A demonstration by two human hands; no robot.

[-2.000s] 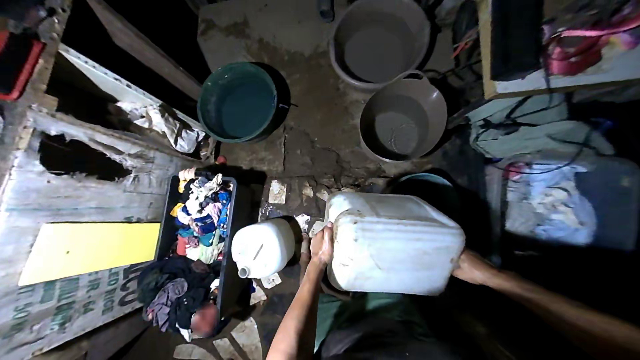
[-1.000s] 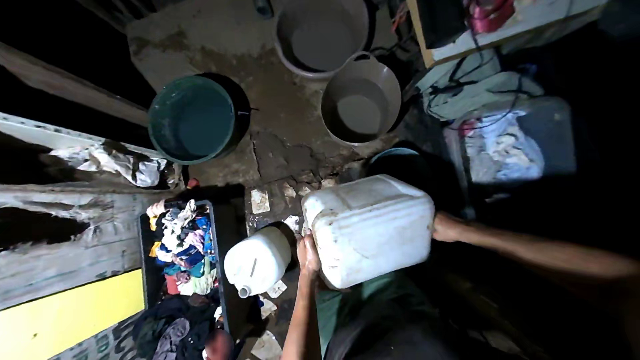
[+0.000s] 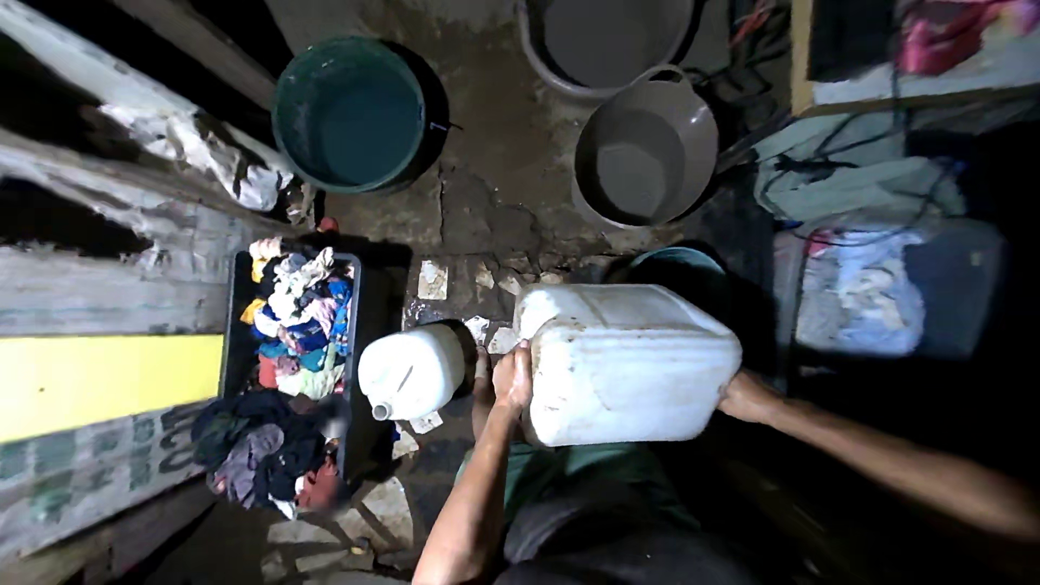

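Observation:
A large white plastic jerrycan (image 3: 634, 374) is held on its side between my hands, low in front of my body. My left hand (image 3: 513, 375) grips its left end near the edge. At its right end my right hand (image 3: 746, 396) holds on, fingers partly hidden behind the can. A smaller white plastic jug (image 3: 413, 370) stands on the floor just left of my left hand, its spout towards me. Behind the large can, a blue-rimmed tub (image 3: 678, 253) is partly covered from view.
A green tub (image 3: 349, 114), a grey-brown handled tub (image 3: 646, 154) and a larger basin (image 3: 552, 73) stand ahead on the wet floor. At left is a dark crate (image 3: 355, 325) of clothes; at right, a bin (image 3: 963, 284) with pale cloth and loose cables above.
The view has shifted between frames. Both hands keep their hold on the large jerrycan; no clear grasp or release shows.

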